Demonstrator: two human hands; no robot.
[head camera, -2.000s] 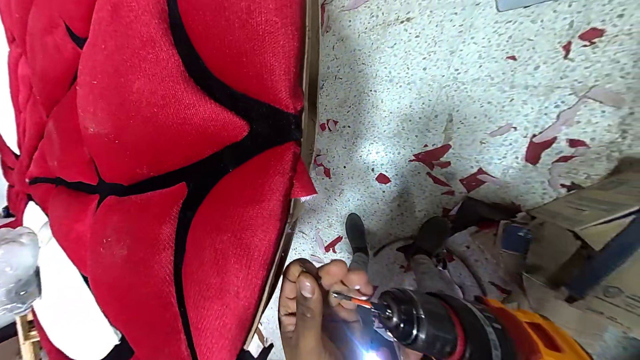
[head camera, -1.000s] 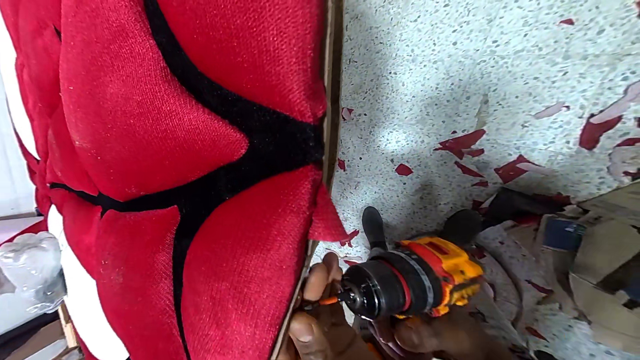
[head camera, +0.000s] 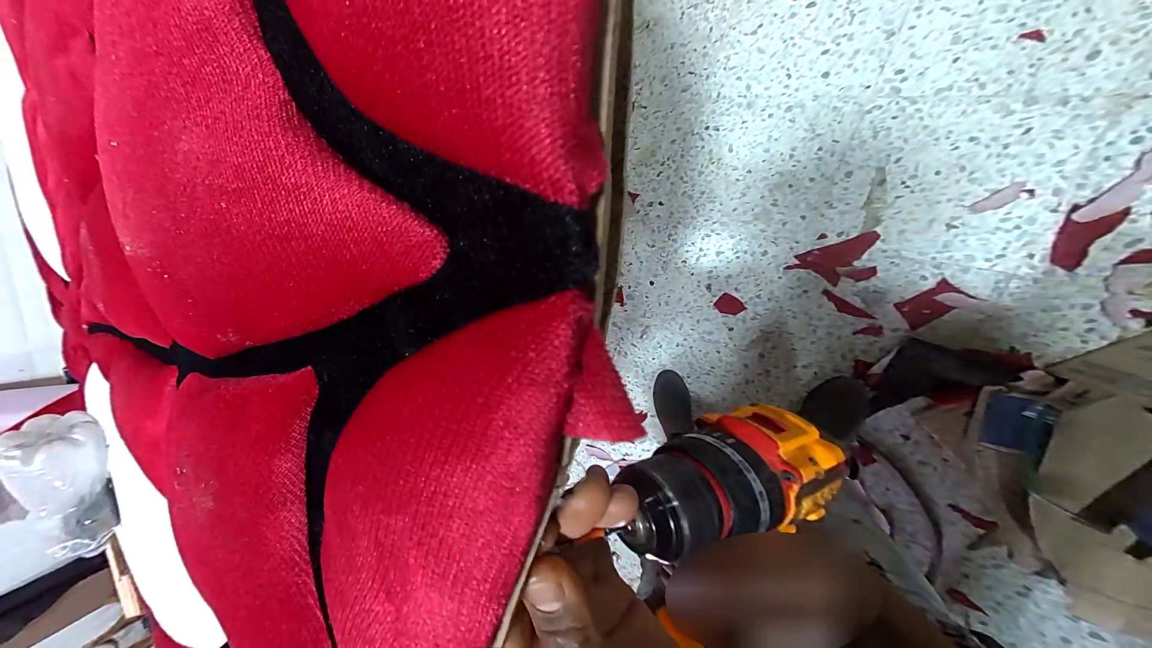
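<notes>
A padded panel in red fabric (head camera: 432, 468) with black fabric strips (head camera: 504, 236) fills the left and middle. At its lower right edge, my left hand (head camera: 576, 576) has its fingers around the tip of an orange bit (head camera: 589, 535). That bit sits in the black chuck of a yellow and black cordless drill (head camera: 729, 481), which points left at the panel's edge. My right hand (head camera: 774, 585), blurred, is shut on the drill from below; its grip is mostly hidden. A red fabric flap (head camera: 605, 396) sticks out from the edge just above the drill.
Red scraps (head camera: 832, 256) lie about on the speckled floor (head camera: 765, 108). My feet show behind the drill. An open cardboard box (head camera: 1093, 450) stands at the lower right. A clear plastic bag (head camera: 54, 472) lies at the far left, near some wood pieces (head camera: 121, 576).
The drill has moved left to the panel's edge and turned more into view. My left hand, seen beside the panel two seconds ago, is now against its edge.
</notes>
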